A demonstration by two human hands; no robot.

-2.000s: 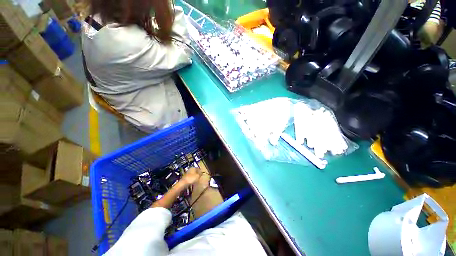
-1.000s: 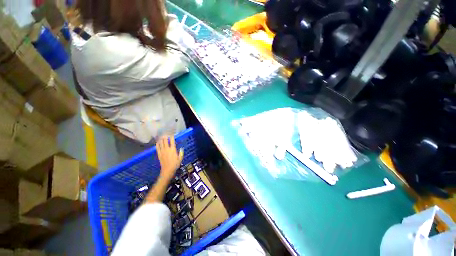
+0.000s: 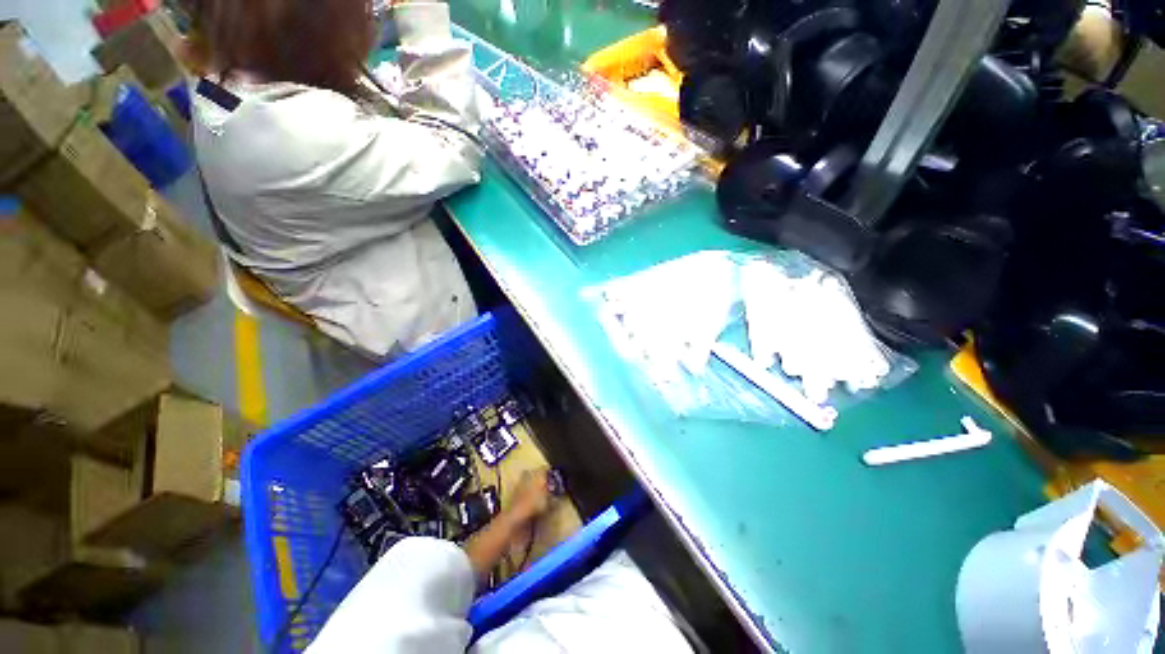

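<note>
My left hand [image 3: 524, 503] is low inside the blue plastic crate [image 3: 371, 399], over the cardboard piece. A small black module [image 3: 556, 482] is at its fingertips, seemingly pinched, partly hidden by the fingers. Other black modules [image 3: 441, 475] with thin cords lie in a loose heap to the left of the hand. My right hand is out of the picture. On the green bench, the white plastic housing [image 3: 1009, 594] stands at the lower right, cut off by the edge. A white plastic arm [image 3: 926, 446] lies alone above it.
A bag of white parts [image 3: 799, 335] lies open on the green bench [image 3: 767, 517]. Beyond it are a clear tray of small parts [image 3: 581, 160] and a large pile of black plastic shells [image 3: 939, 275]. A seated person [image 3: 339, 192] is at the upper left. Cardboard cartons [image 3: 185, 466] stand at the left.
My left hand has moved from above the crate's far side down to the cardboard at its bench side. A black module now shows at its fingertips, where bare cardboard showed before.
</note>
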